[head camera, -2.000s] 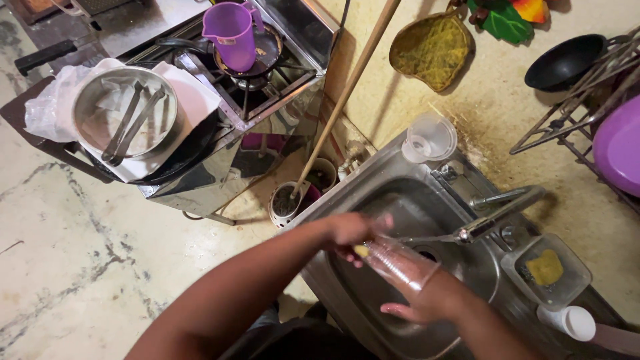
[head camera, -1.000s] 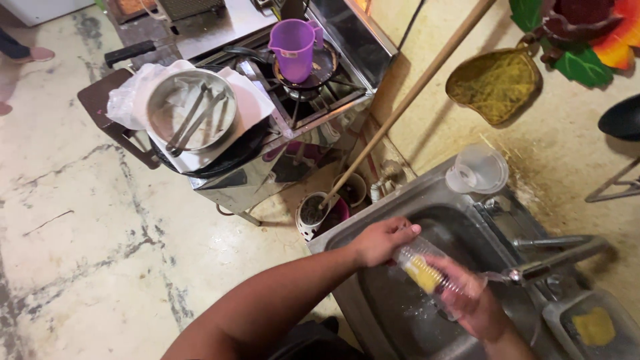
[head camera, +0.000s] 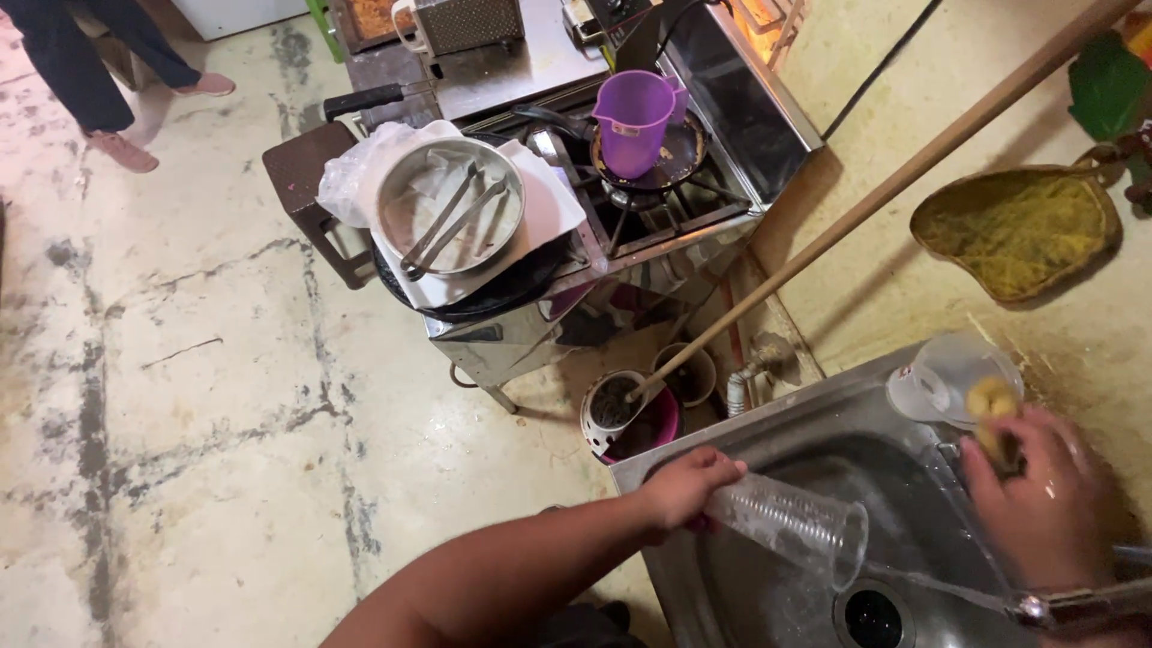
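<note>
My left hand (head camera: 691, 490) grips one end of a clear ribbed plastic cup (head camera: 796, 524), tilted over the steel sink basin (head camera: 738, 585) with its open rim toward the drain (head camera: 871, 619). A thin stream of water runs from the faucet (head camera: 1035, 605) to the cup's rim. My right hand (head camera: 1044, 490), wet and slightly blurred, holds a yellow sponge (head camera: 992, 405) between its fingers at the sink's back edge. Just behind the sponge lies a translucent plastic container (head camera: 945, 382), partly hidden by it.
A wooden pole (head camera: 864, 211) slants up from a white perforated holder (head camera: 614, 409) beside the sink. The stove bears a purple jug (head camera: 634, 126) and a metal bowl (head camera: 450, 205) with tongs. A leaf-shaped dish (head camera: 1021, 229) hangs at right. A person's legs (head camera: 76, 67) show at upper left.
The sponge, inside the cup one second ago, is out of it in my right hand, which has moved toward the sink's back edge. My left hand keeps the cup. The view has shifted.
</note>
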